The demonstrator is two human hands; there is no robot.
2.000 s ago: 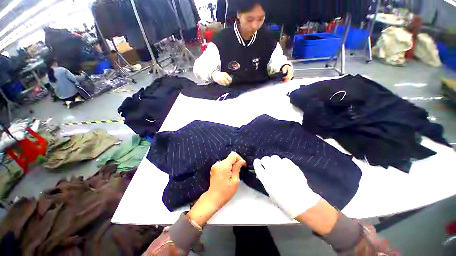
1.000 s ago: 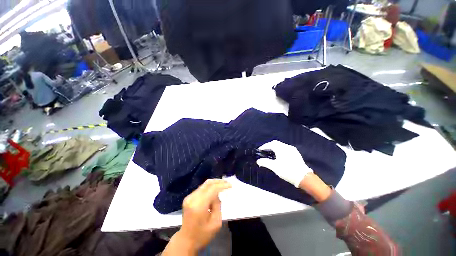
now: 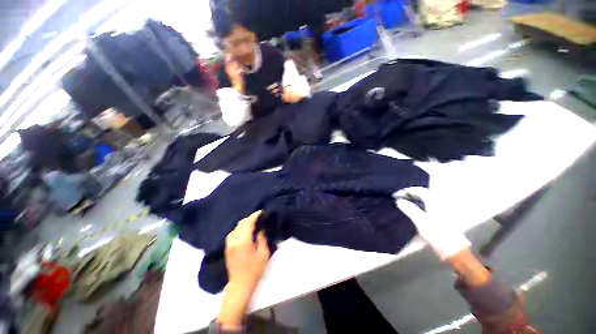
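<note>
Dark pinstriped trousers (?) lie spread and creased on the white tabletop nearest me. My bare left hand is at their near left part, with dark cloth between thumb and fingers. My right hand, in a white glove, is at the right edge of the garment. Its fingertips touch or hover by the cloth; blur hides whether it grips anything. No tool can be made out in the glove.
A coworker's dark garment lies at the far side, before a person with white sleeves. A black garment pile is at the far right, another beyond the left edge. Blue bins stand behind.
The view has tilted and shifted. My left hand has come onto the cloth; my right has moved to the garment's right edge. The trousers lie differently. A dark garment now lies across the far side.
</note>
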